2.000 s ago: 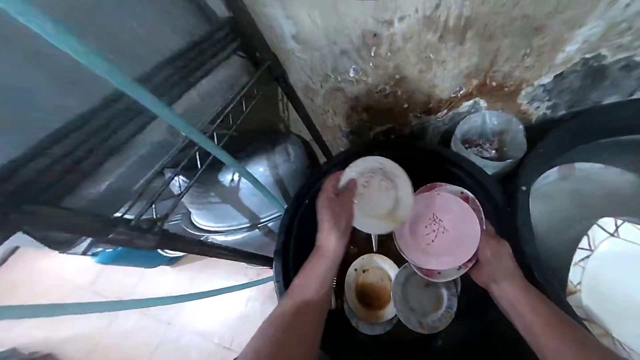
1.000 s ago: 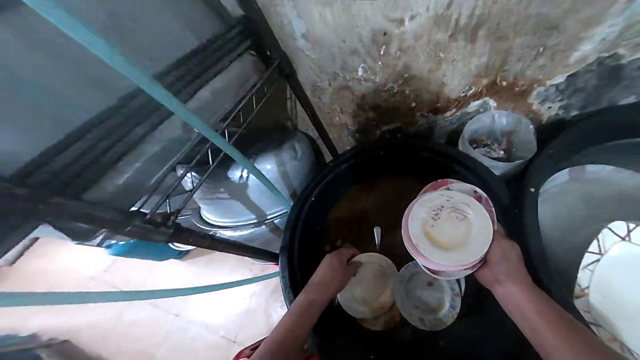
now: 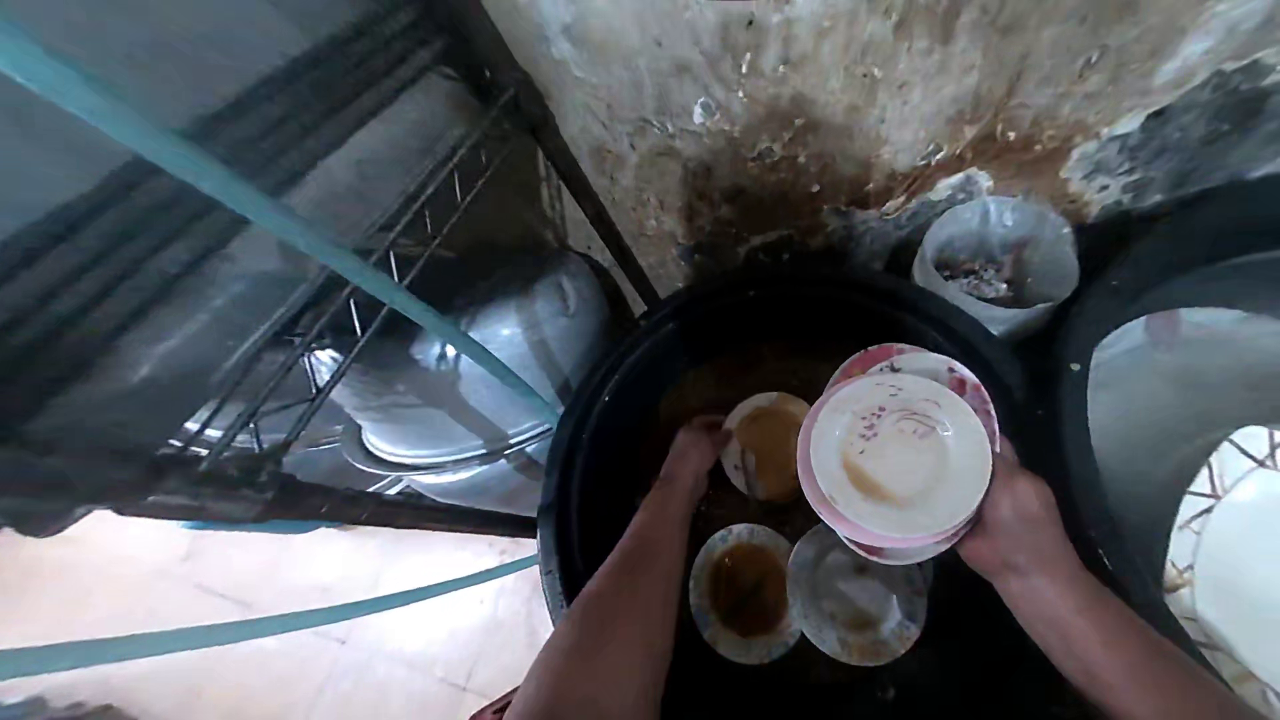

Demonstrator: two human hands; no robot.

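Observation:
My right hand grips the right edge of several stacked plates, pink and floral ones below and a small white plate with a brownish stain on top. Deeper in the black tub, my left hand has its fingers at the left rim of a small plate that holds brown liquid, with what looks like a spoon in it. Nearer to me lie a patterned plate with dark brown liquid and, overlapping its right side, a floral plate with cloudy residue.
The black tub's rim surrounds both hands. A plastic-lined bin with scraps stands behind, by the stained wall. At right is a second black tub with white dishes. A metal rack, a large metal pot and a green hose are at left.
My left hand first held a white plate high beside the stack, then a plate low in the tub; now it is farther back, at another plate. A white plate came onto the right-hand stack.

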